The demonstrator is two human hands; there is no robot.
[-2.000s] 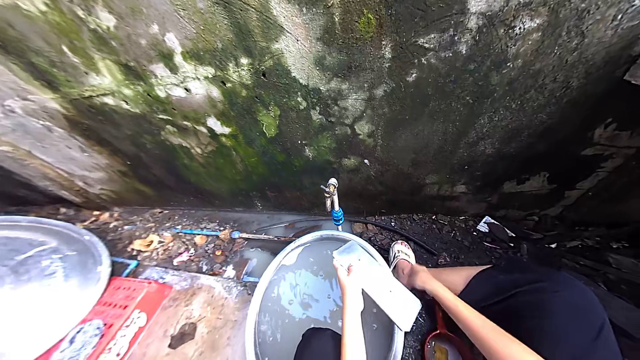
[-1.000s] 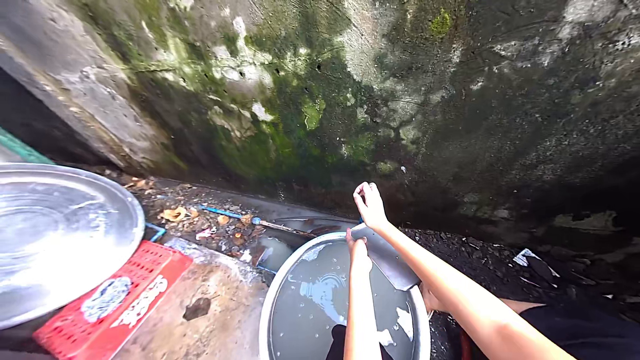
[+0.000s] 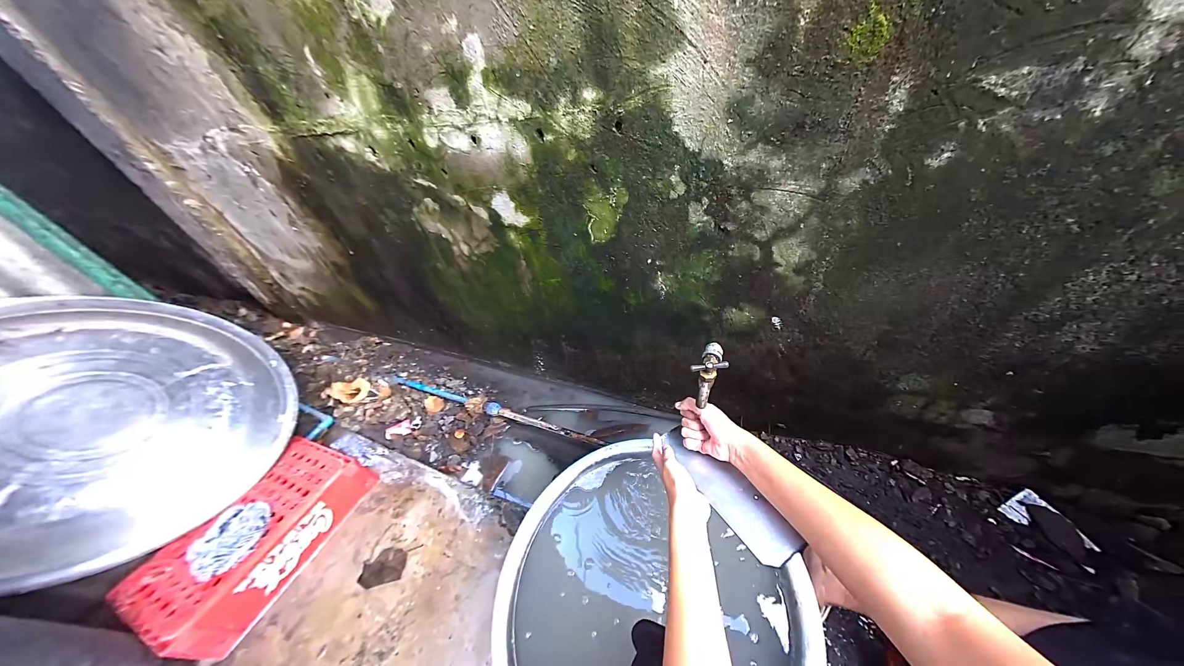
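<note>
A long flat grey piece, its material unclear, lies slantwise over the right part of a round metal basin of cloudy water. My left hand holds its upper left edge, the fingers partly hidden. At its top end, just below a metal tap, is my right hand with curled fingers; whether it grips the piece or the tap's pipe is unclear.
A large round metal tray leans over a red plastic crate at the left. Behind the basin rises a mossy concrete wall. A blue pipe lies among leaves. My bare leg is right of the basin.
My right hand, out by the tap one second ago with fingers raised, has come down to the top end of the grey piece. Two seconds ago only one hand was at the piece.
</note>
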